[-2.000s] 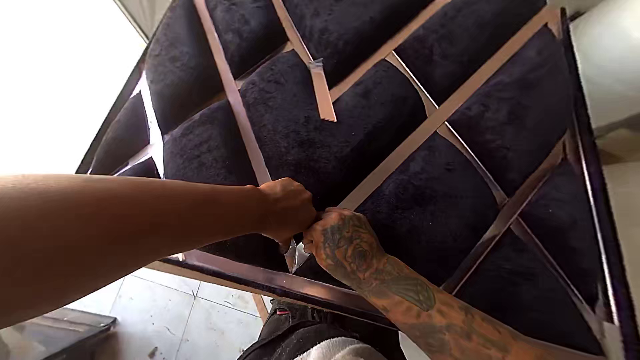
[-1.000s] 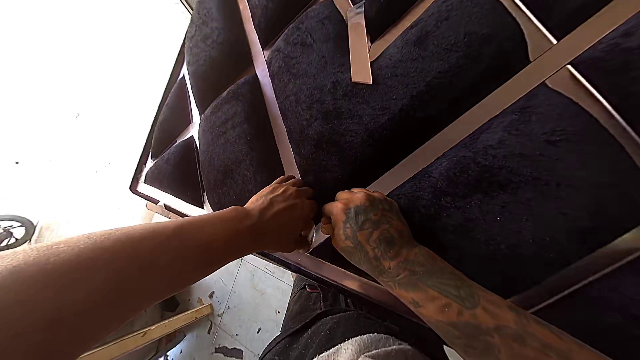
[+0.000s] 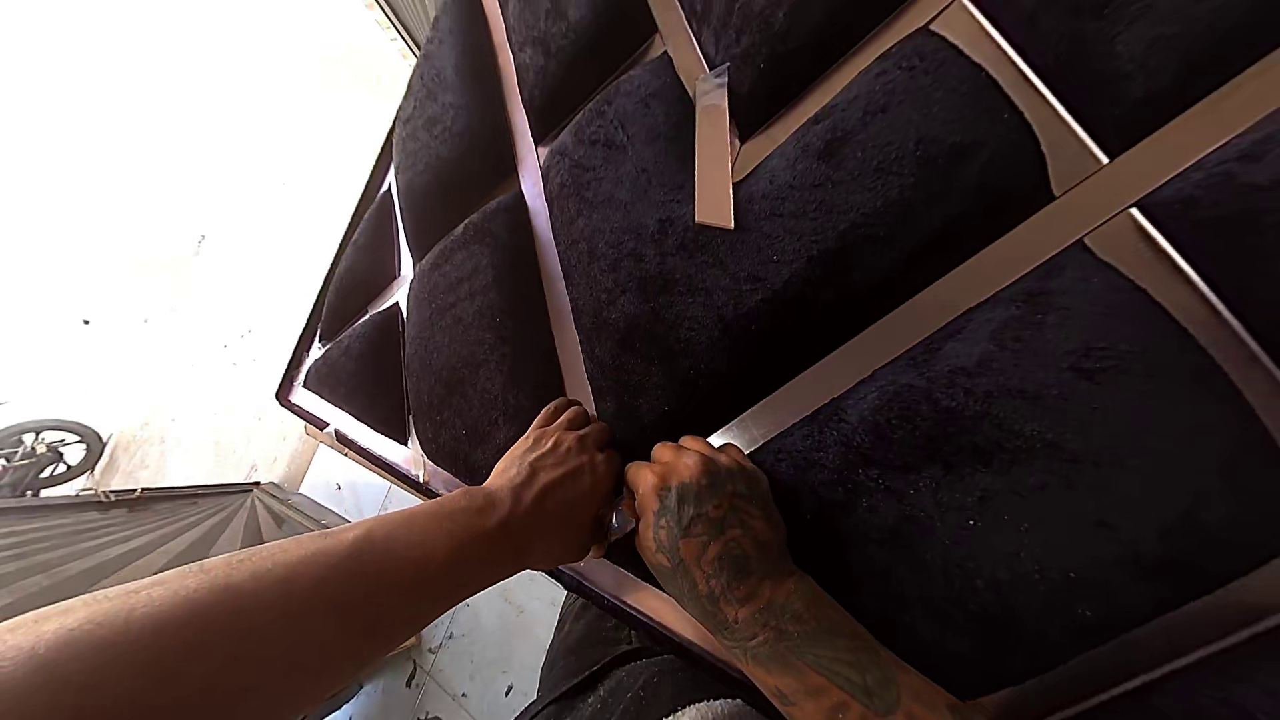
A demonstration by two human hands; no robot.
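Observation:
A large panel of dark plush padded cushions (image 3: 660,260) is divided by crossing metallic-looking strips (image 3: 960,280). Near its lower edge my left hand (image 3: 565,480) is curled at the low end of a long strip. My right hand (image 3: 705,510), its back tattooed, is closed beside it at the low end of a diagonal strip. A small piece of clear film (image 3: 621,520) shows between the two hands; whatever else the fingers pinch is hidden. Above them, a short loose-ended strip (image 3: 714,150) lies across a cushion, with film at its top.
The panel's lower border strip (image 3: 650,605) runs close to my body. Below are white floor tiles (image 3: 490,640) with dark scraps. On the left stand a ridged grey surface (image 3: 170,540) and a spoked wheel (image 3: 50,455), by a very bright floor.
Both hands stay close together near the panel's lower edge. The view has shifted, bringing the wheel at left into sight since the oldest frame.

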